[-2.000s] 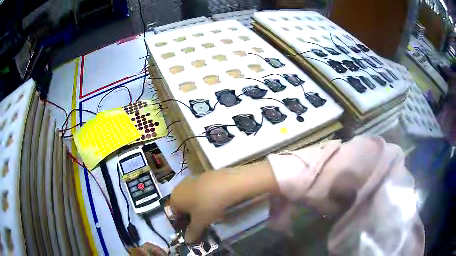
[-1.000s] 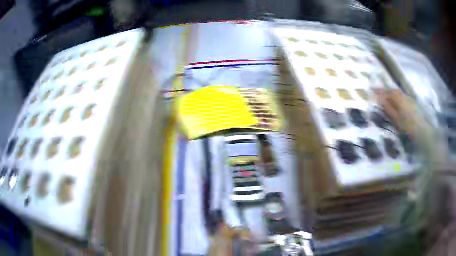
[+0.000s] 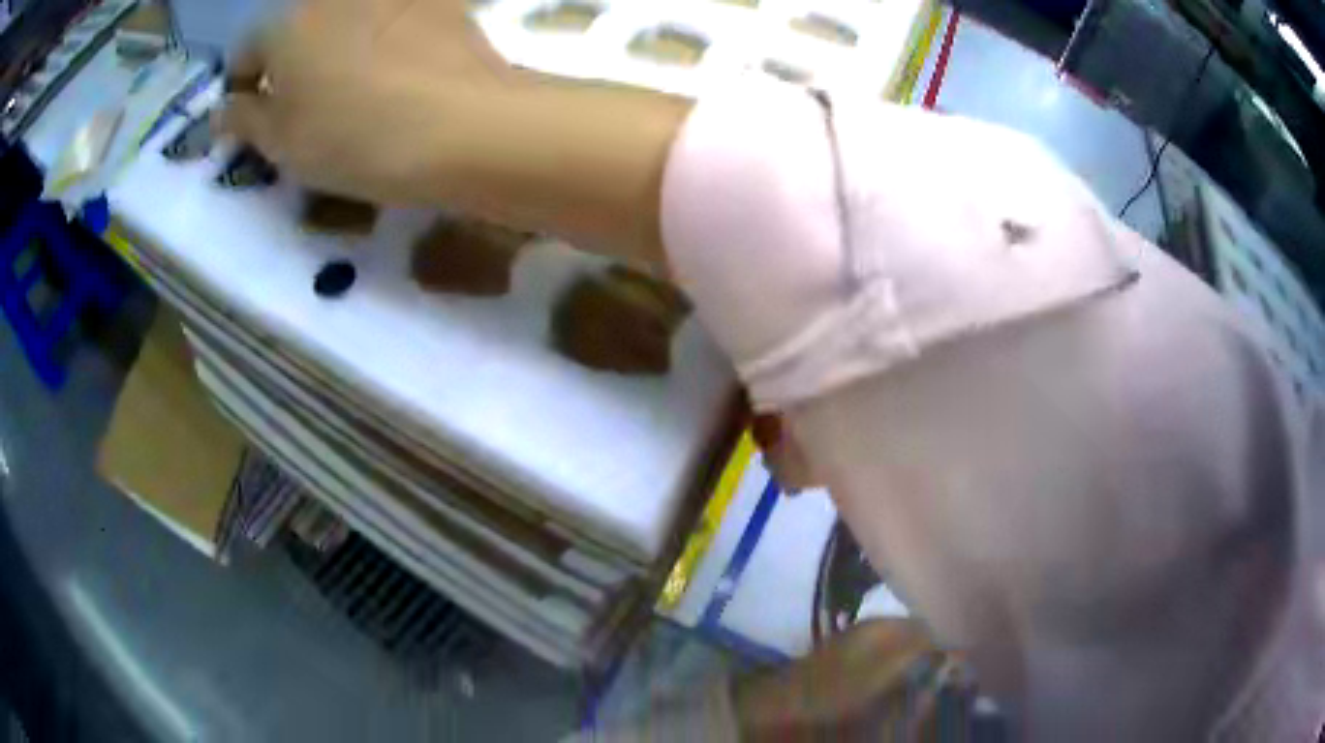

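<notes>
My right hand [image 3: 349, 95] reaches across the left foam tray [image 3: 451, 378] from the right, its bare forearm coming out of a pale pink sleeve. Its blurred fingertips are at the tray's far left end, close to a small dark fan [image 3: 247, 170] in a cut-out. Whether they hold anything is unclear. Another dark fan [image 3: 189, 141] lies beside it. Nearer cut-outs [image 3: 618, 319] show brown and hold no fan. My left hand [image 3: 850, 682] is low at the bottom edge, blurred and partly hidden by the sleeve; its fingers cannot be made out.
The tray tops a tall stack of trays [image 3: 392, 465]. A black round mark [image 3: 334, 277] is on its border. A blue stool [image 3: 51, 290] and a brown board [image 3: 175, 436] stand left below. Yellow and blue tape [image 3: 748, 537] marks the bench. Another tray [image 3: 1264, 276] is at right.
The view has swung from the meter and right trays to the left stack. My right hand has moved from the right tray to the left tray's far left end.
</notes>
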